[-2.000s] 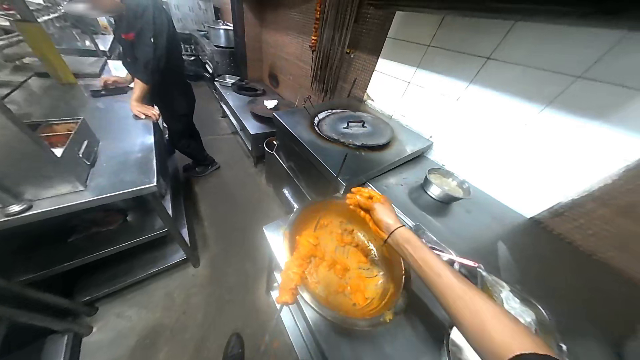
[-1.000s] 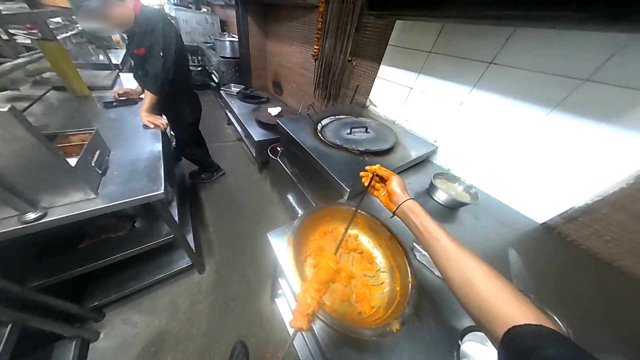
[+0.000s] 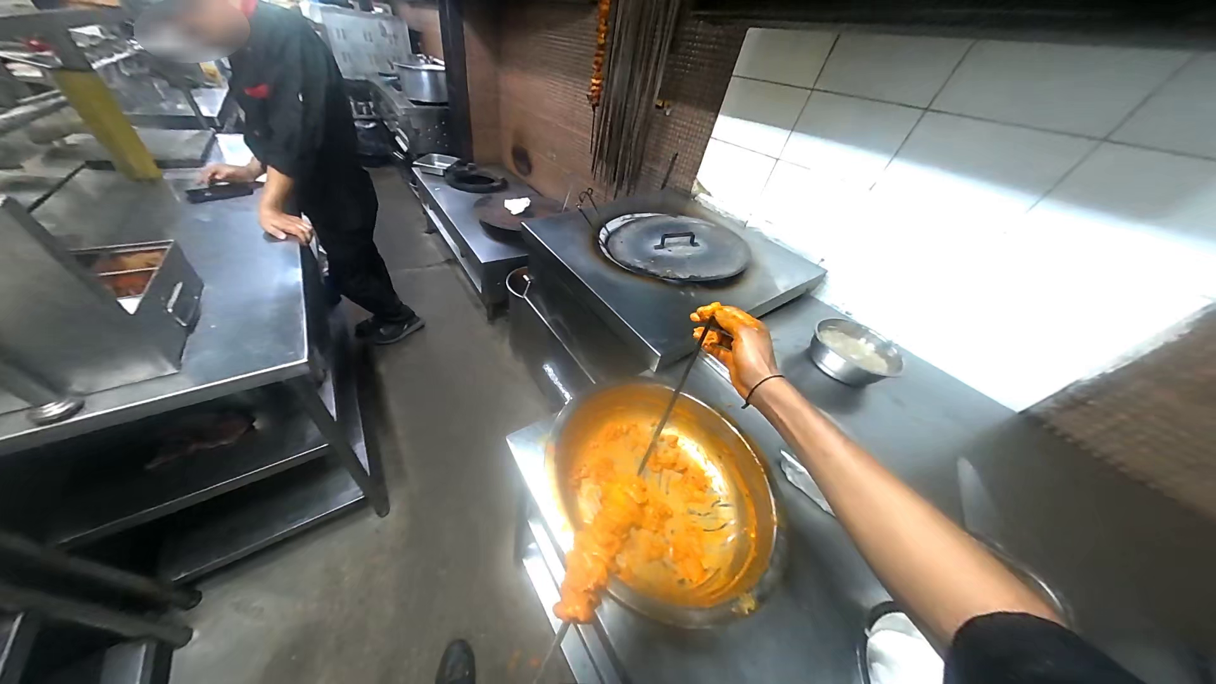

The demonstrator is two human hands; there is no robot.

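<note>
Coated in orange marinade, my right hand (image 3: 736,347) grips the upper end of a metal skewer (image 3: 676,397) between thumb and fingers. The skewer slants down to the left across a wide steel bowl (image 3: 765,556). Orange marinated pieces, likely meat, are threaded in a thick row (image 3: 600,551) on its lower part, over the bowl's left rim. More marinated pieces (image 3: 679,532) lie in sauce inside the bowl. The skewer's bare lower end points to the bottom edge of the view. My left hand is out of view.
Behind the bowl stands a tandoor with a round metal lid (image 3: 676,247). A small steel bowl (image 3: 855,351) sits right of my hand. Skewers (image 3: 632,95) hang on the wall. A co-worker (image 3: 318,142) leans on the steel table (image 3: 247,313) at left.
My right hand was low over the bowl's far rim two seconds ago; it is now raised away from it, holding the skewer's end. The skewer's bare upper shaft has come into sight.
</note>
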